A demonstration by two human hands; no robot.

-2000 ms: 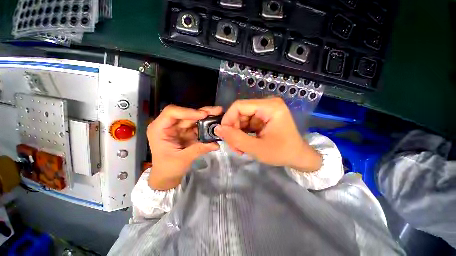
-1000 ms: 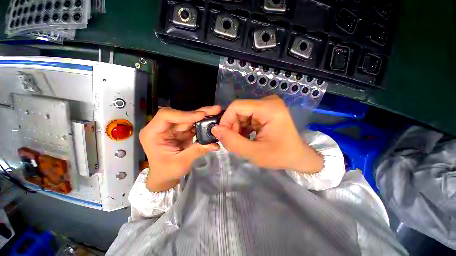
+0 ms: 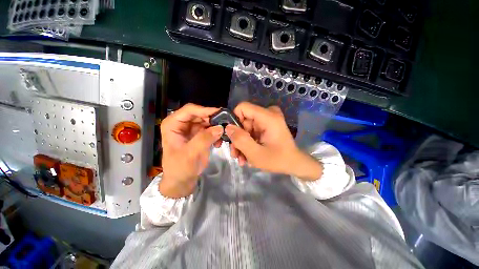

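Note:
A small black rounded-square housing (image 3: 225, 116) is held in front of my chest between both hands. My left hand (image 3: 190, 142) grips its left side, with the thumb on its face. My right hand (image 3: 267, 137) grips its right side, with the thumb also on its face. The two thumb tips are close together near the housing's centre and hide part of it. A clear ring tray (image 3: 315, 107) with rows of dark-ringed pockets lies beyond my hands, overhanging the bench edge.
A black blister tray (image 3: 231, 46) with silver-faced parts lies on the green bench. Spare ring trays (image 3: 50, 16) are at the back left. A white machine at left bears a red emergency stop button (image 3: 126, 134) and orange-brown blocks (image 3: 77, 183). Blue stools (image 3: 386, 152) and a grey sleeve are at right.
The housing has turned to a tilted, corner-up position. My left thumb has moved up onto its face beside my right thumb. On the machine, the perforated plate and orange-brown blocks have shifted right.

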